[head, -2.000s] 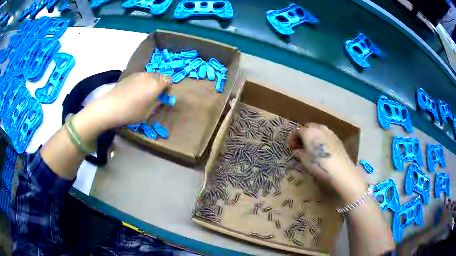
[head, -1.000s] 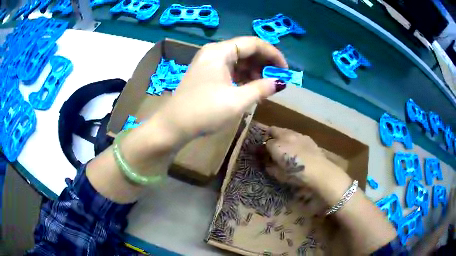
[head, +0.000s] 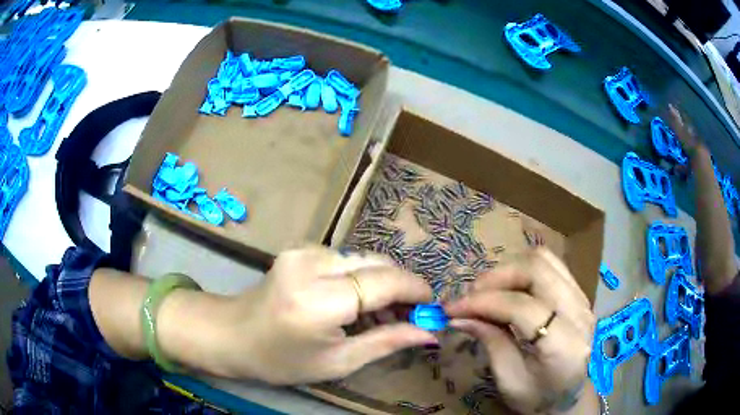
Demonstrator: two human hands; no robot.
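My left hand (head: 324, 316) holds a small blue plastic part (head: 428, 317) between thumb and fingers, above the larger cardboard tray (head: 519, 178). My right hand (head: 527, 316) has its thumb and fingertips at the right end of the same part; whether a metal piece is between them is hidden. Many thin metal springs or pins (head: 430, 235) lie in the larger tray under my hands. The smaller cardboard tray (head: 268, 170), up and to the left, holds small blue parts (head: 276, 85) in two groups.
A black ring-shaped part (head: 73, 170) lies left of the trays. Blue shells (head: 49, 109) are piled at far left. More shells (head: 621, 336) lie at right. The green conveyor (head: 454, 49) carries spaced shells behind the trays. Another person's arm (head: 710, 211) reaches in at the right edge.
My left hand has brought the small blue part down and right, over the larger tray. My right hand has lifted from the springs or pins and meets it. Another person's arm has appeared at right.
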